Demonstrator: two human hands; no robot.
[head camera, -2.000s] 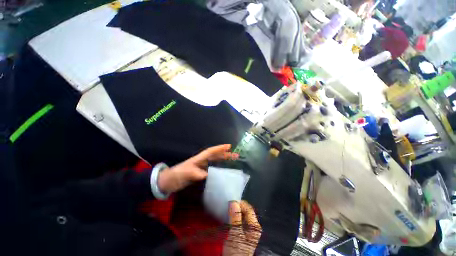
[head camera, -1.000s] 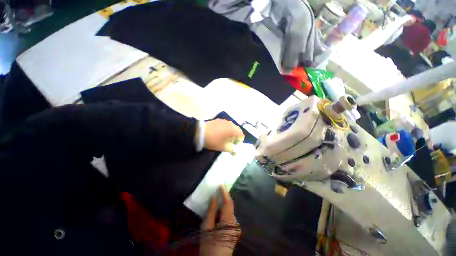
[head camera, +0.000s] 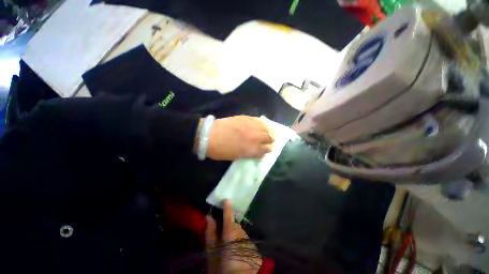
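A white to pale-green piece (head camera: 244, 179) lies slantwise on a black garment panel (head camera: 316, 214), its upper end close to the needle area of the cream-white machine head (head camera: 380, 80). My left hand (head camera: 241, 138), with a pale band at the wrist, has its fingers curled over the piece's upper part. My right hand (head camera: 230, 241) is at the lower end, one fingertip on the piece and another beside its edge; its underside is hidden and dark strands blur across it. The presser foot and needle are not clearly visible. Green lettering shows on the panel beyond my left arm.
A second black panel (head camera: 241, 16) lies at the far side of the stained white table (head camera: 187, 51). A bent metal loop (head camera: 300, 88) is by the machine head. Red-orange-handled scissors (head camera: 402, 246) lie at the lower right. Red and green items are behind the machine.
The view has moved closer to the machine. The white piece has gone from being held loosely to lying along the panel near the needle area. My left hand has closed over its upper part.
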